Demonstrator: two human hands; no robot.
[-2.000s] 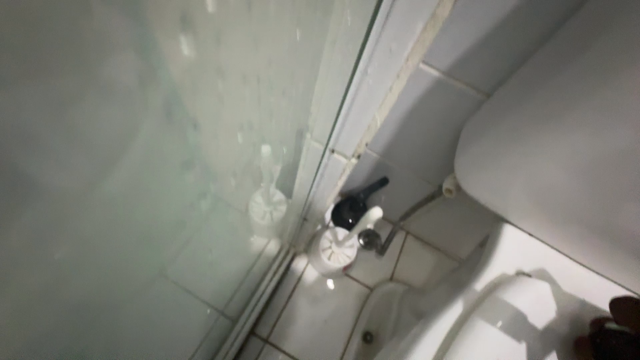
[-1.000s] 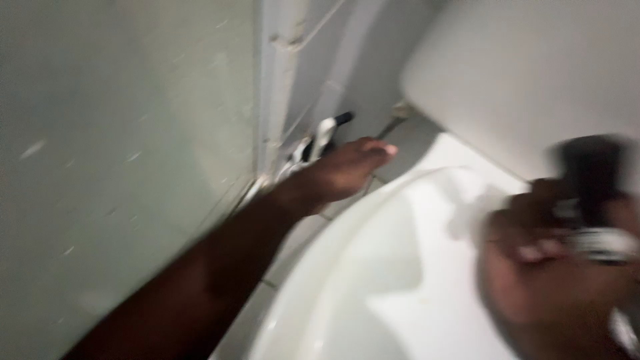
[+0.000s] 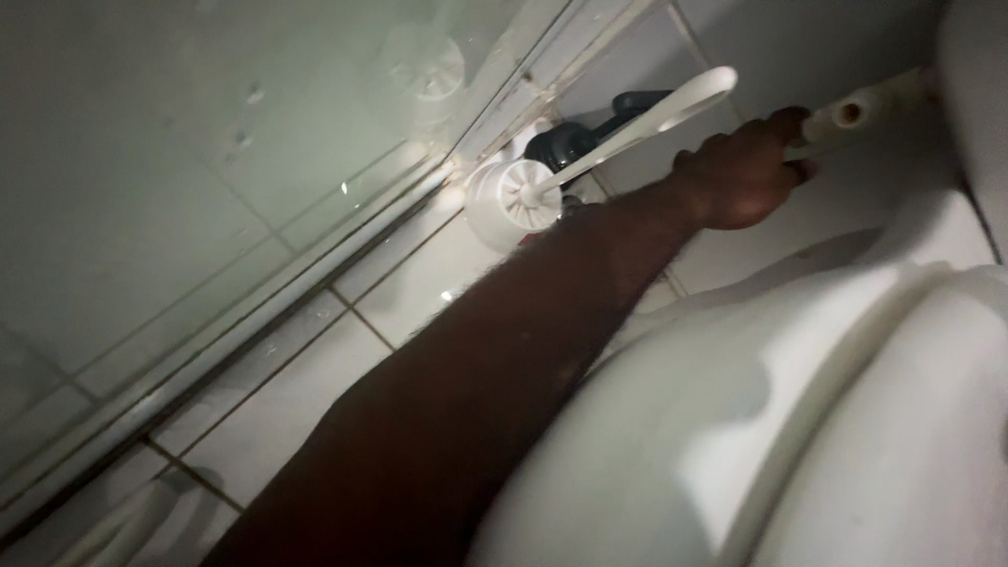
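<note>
My left hand [image 3: 740,173] reaches in from the bottom edge, its fingers closed around the end of a white plastic pipe fitting [image 3: 849,114] under the toilet tank [image 3: 980,102]. Below my wrist on the left, a white toilet brush [image 3: 654,118] stands tilted in its round white holder [image 3: 492,205]. A dark plastic object with a handle [image 3: 563,146] sits behind the brush. The white toilet bowl [image 3: 630,441] lies to the right of my forearm. My right hand is out of view.
A wet glass panel [image 3: 197,197] with a metal bottom track [image 3: 315,276] runs along the left and mirrors the brush holder. White floor tiles [image 3: 291,394] lie between track and toilet. A tiled wall [image 3: 756,39] rises behind.
My left hand has moved to the fitting under the tank and closed on it. My right hand, seen a second ago with a dark object, has left the view.
</note>
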